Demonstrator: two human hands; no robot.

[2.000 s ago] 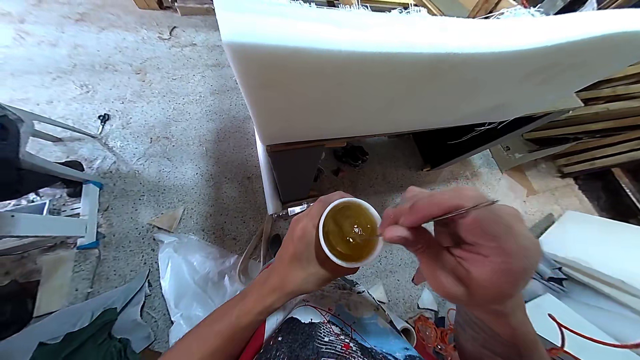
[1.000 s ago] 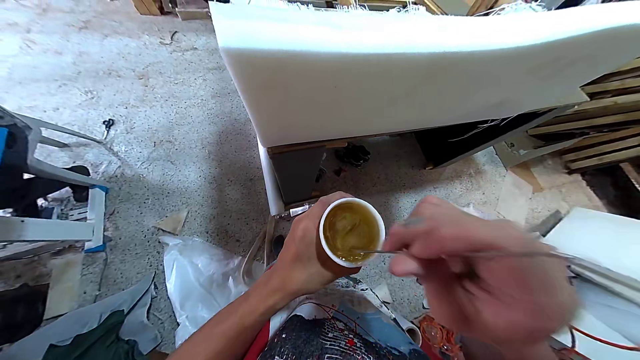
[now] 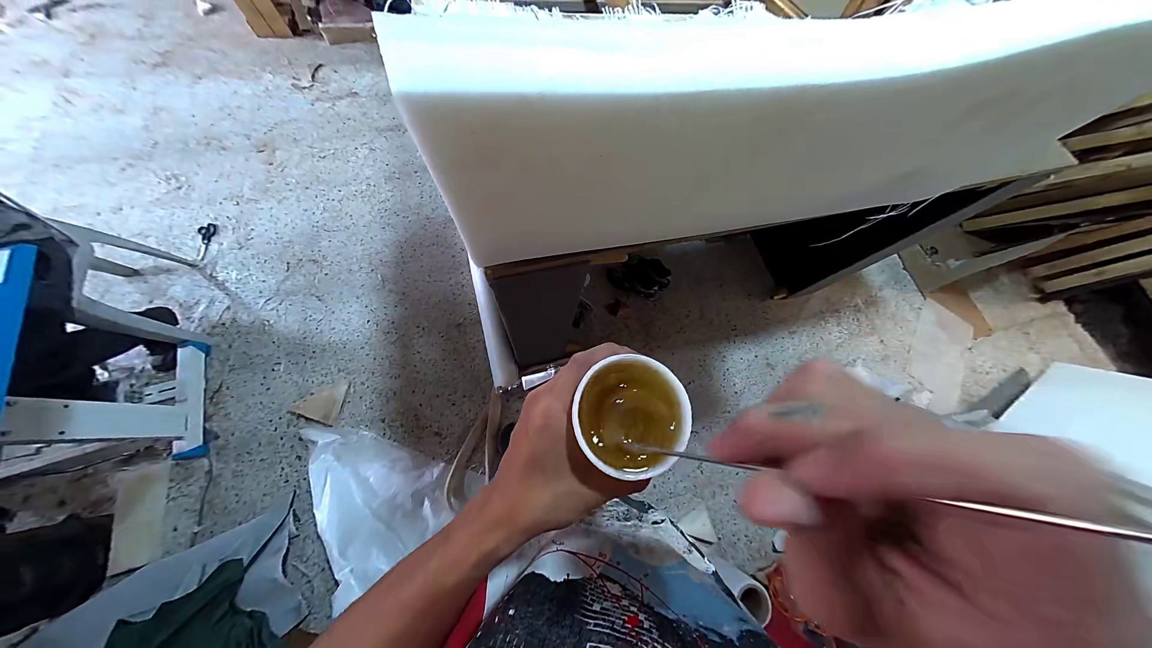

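Observation:
My left hand [image 3: 549, 441] is wrapped around a white cup [image 3: 686, 423] that holds a yellowish-green liquid [image 3: 630, 405] with small bubbles. A thin metal rod [image 3: 1008, 510] is pinched in my right hand [image 3: 864, 486], which is blurred and lies right of the cup. The rod's far tip dips into the liquid near the cup's lower middle. Whether that tip is a spoon or a plain end is hidden by the liquid.
A large white padded panel [image 3: 684, 171] spans the top over a frame. Metal step legs [image 3: 90, 418] stand at left, with scissors [image 3: 207, 236] on the speckled floor near them. A clear plastic bag [image 3: 369, 504] lies lower left, wood strips [image 3: 1098, 216] at right, a white board [image 3: 1080, 418] lower right.
The rod in my right hand has shifted around inside the liquid, and its slant has changed. My right hand has turned with it. My left hand still holds the cup in about the same place.

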